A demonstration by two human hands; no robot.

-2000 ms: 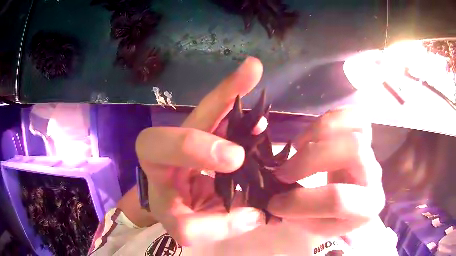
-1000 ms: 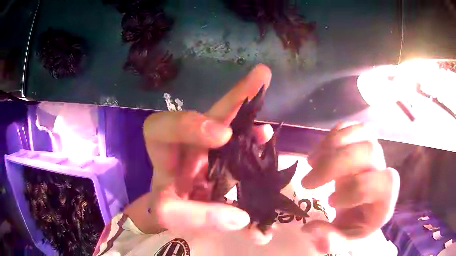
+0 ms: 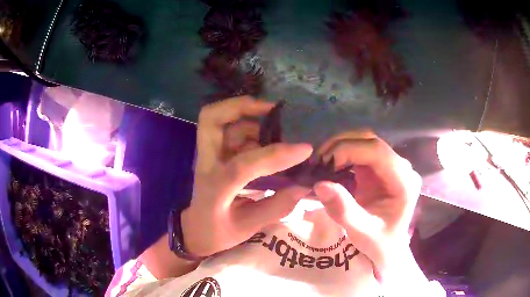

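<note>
My left hand [image 3: 232,174] and my right hand [image 3: 372,180] meet in the middle of the view, above the white printed shirt. Between them is a dark spiky hair piece [image 3: 322,173], largely covered by fingers. My right thumb and fingers pinch its right end. My left thumb and fingers are around its left side, and a dark pointed tuft [image 3: 271,125] stands up at my left fingers. Whether this tuft belongs to the same piece or to a second one, I cannot tell.
Dark spiky clumps [image 3: 107,32] lie in groups on the green table [image 3: 157,75]. A purple crate [image 3: 125,203] full of spiky pieces is at lower left. Slim dark tools [image 3: 500,165] lie on the bright white area at right.
My right hand, apart from the piece a second ago, now grips its right end. The piece has turned and is more covered. The view has shifted, so the table clumps appear further right.
</note>
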